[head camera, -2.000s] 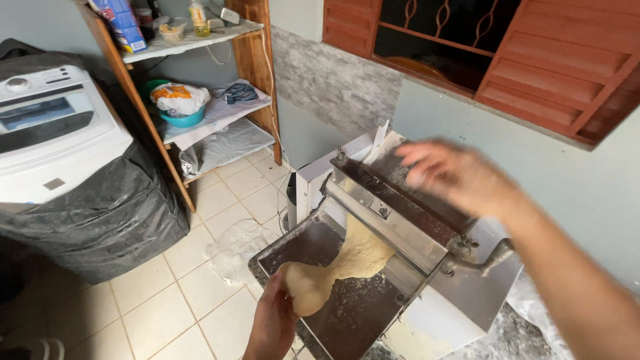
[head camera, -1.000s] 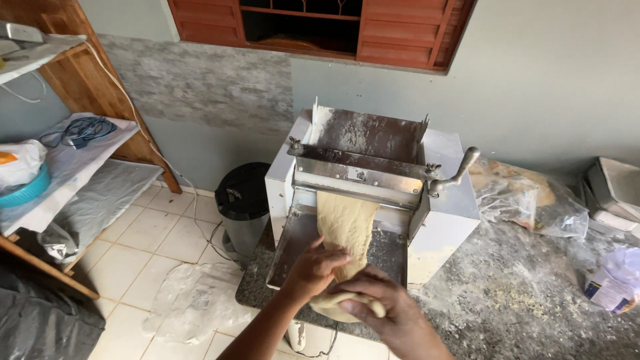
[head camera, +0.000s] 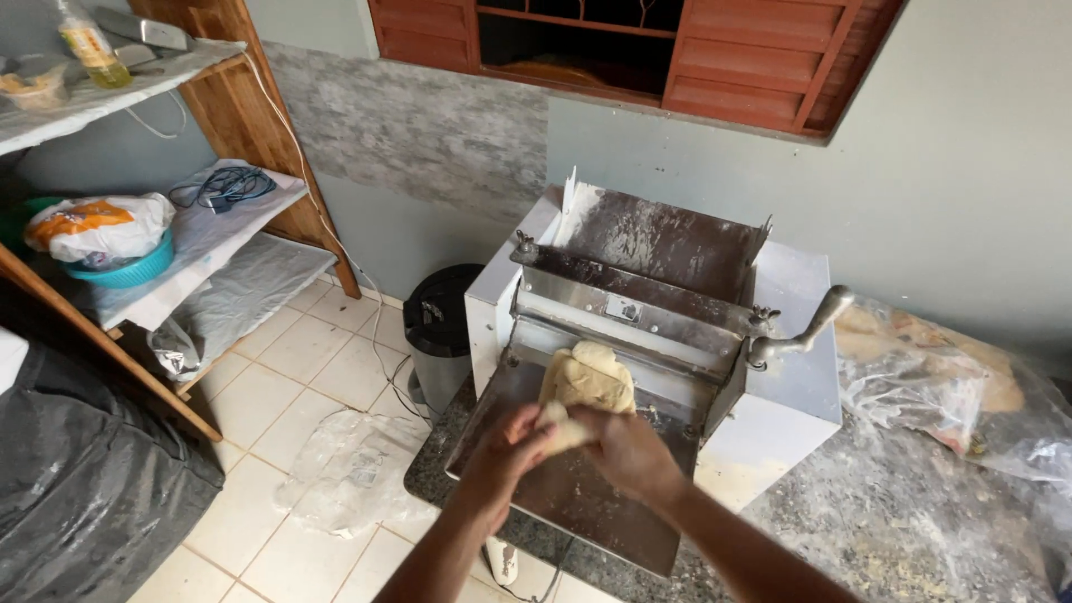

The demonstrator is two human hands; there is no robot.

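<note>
A pale piece of dough (head camera: 591, 378), bunched and folded, lies on the dark metal tray (head camera: 611, 511) of a white dough sheeter (head camera: 770, 435). Its near end is pinched between my left hand (head camera: 512, 448) and my right hand (head camera: 624, 452), which are close together over the tray. The far end of the dough reaches toward the rollers below the metal guard (head camera: 620, 310). A grey metal crank handle (head camera: 808, 327) sticks out at the sheeter's right side. Behind the guard rises a floured, sloping feed plate (head camera: 662, 243).
The sheeter stands on a floured granite counter (head camera: 888, 511), with plastic-wrapped stuff (head camera: 946, 368) at its right. A black-lidded bin (head camera: 444, 314) is left of it. Clear plastic (head camera: 360, 469) lies on the tiled floor. Wooden shelves (head camera: 243, 226) hold a blue basket (head camera: 126, 264). A shuttered window (head camera: 754, 50) is above.
The dough, stretched out from the rollers a second ago, is now bunched on the tray. My right hand, over the sheeter in the oldest frame, is now at the dough. The view has shifted.
</note>
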